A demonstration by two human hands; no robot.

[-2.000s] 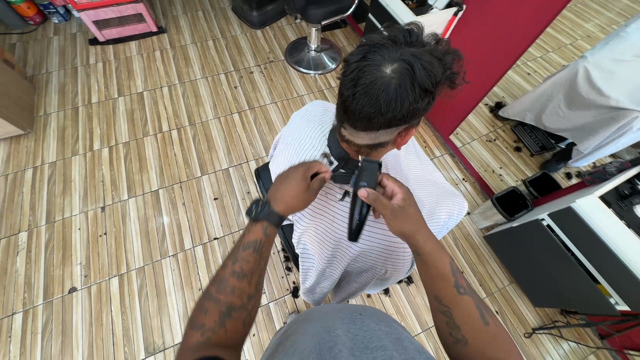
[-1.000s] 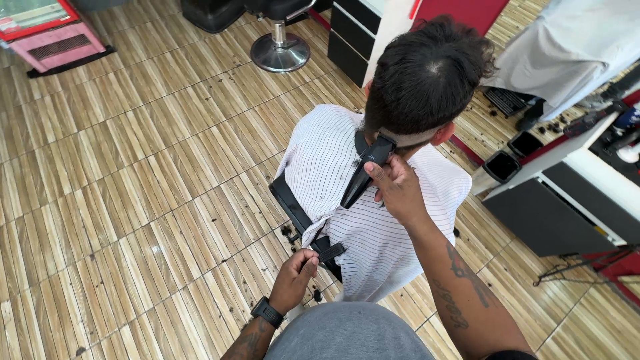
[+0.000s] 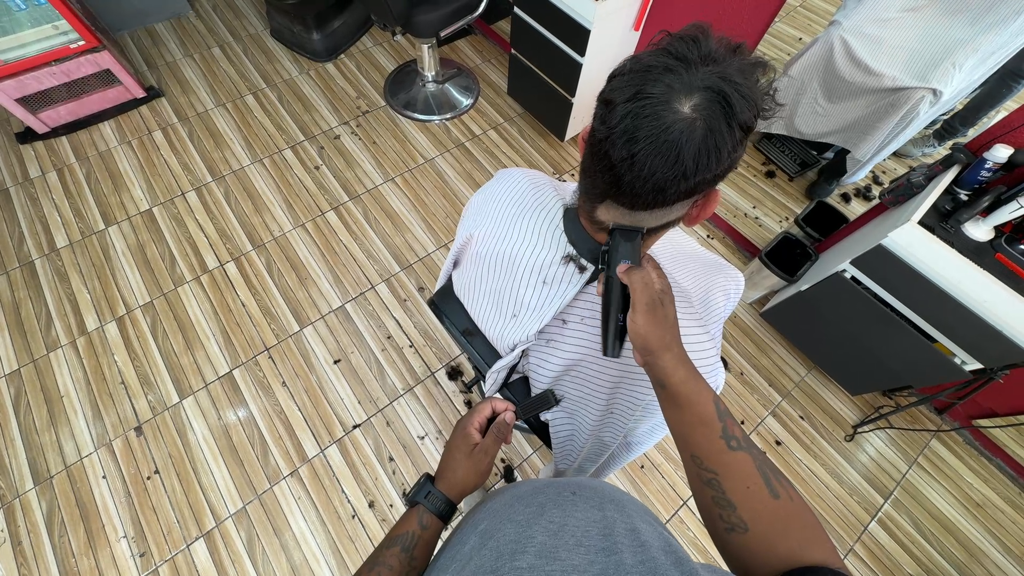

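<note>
My right hand (image 3: 652,308) is closed around a black hair clipper (image 3: 618,296), its head against the nape of a seated person. That person's dark hair (image 3: 672,120) is long on top, with a closely cut band (image 3: 644,216) low at the back. Low on the left, my left hand (image 3: 476,444) grips a small black brush (image 3: 536,405) with its bristles pointing right, beside the chair's edge. A white striped cape (image 3: 512,248) covers the person's shoulders and back, with a black neck strip (image 3: 581,238) at the collar and hair clippings on the cloth.
Hair clippings lie on the tiled floor (image 3: 240,320). To the right stands a workstation cabinet (image 3: 872,332) with bottles and tools on top, beside dark bins (image 3: 788,256). A mirror shows a caped figure (image 3: 856,80). A drawer unit (image 3: 552,64) and another chair's base (image 3: 432,88) are farther off.
Two seconds ago both hands were at the neck. My left hand has since moved down and left, away from the collar. The clipper has stayed near the nape in my right hand.
</note>
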